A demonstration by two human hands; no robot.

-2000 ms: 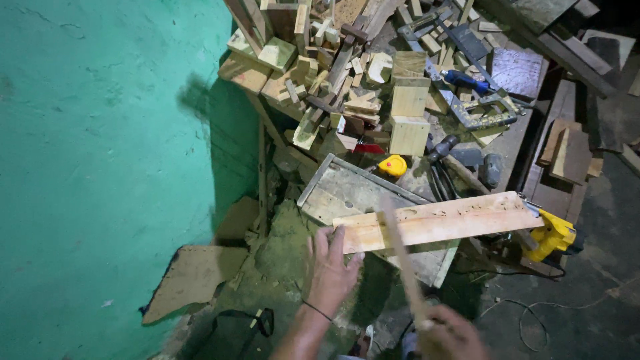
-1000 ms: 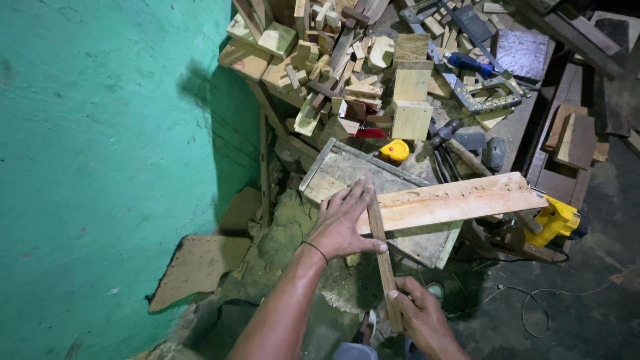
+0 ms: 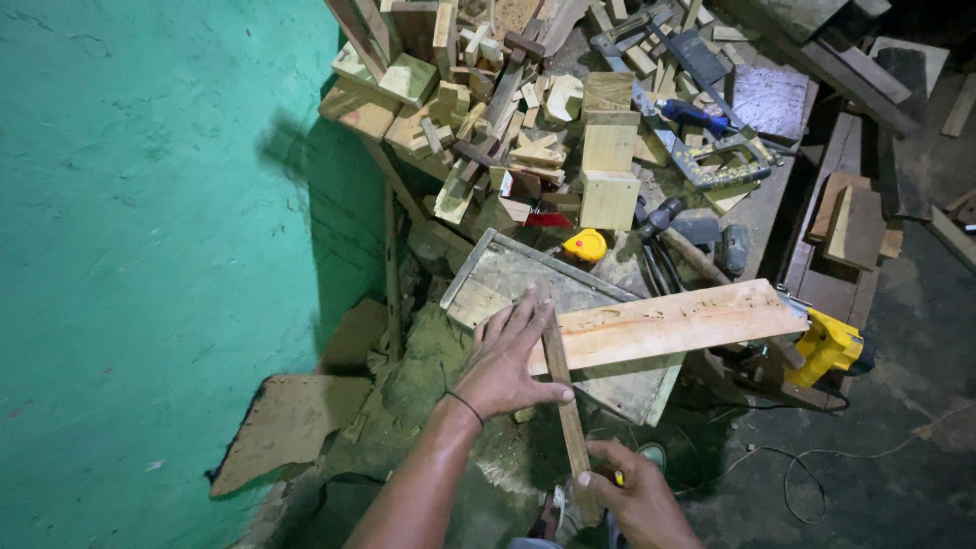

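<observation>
A pale wooden board with wormholes lies slanting over a low wooden drawer-like tray. Across the board's left end runs a narrow brown wood strip. My left hand, with a dark band at the wrist, lies on the board's end and presses against the strip's upper part, thumb on the strip. At the strip's lower end, my right hand grips it between thumb and fingers; a small yellow item, perhaps a pencil, shows among those fingers.
A yellow power tool sits by the board's right end, its cord on the floor. Behind the tray are a yellow tape measure, a hammer, a blue-handled screwdriver, a hacksaw and several wood offcuts. A green wall bounds the left.
Two seconds ago the strip was raised in my right hand, with my left hand at the board's end; since one second ago it lies across the board under both hands.
</observation>
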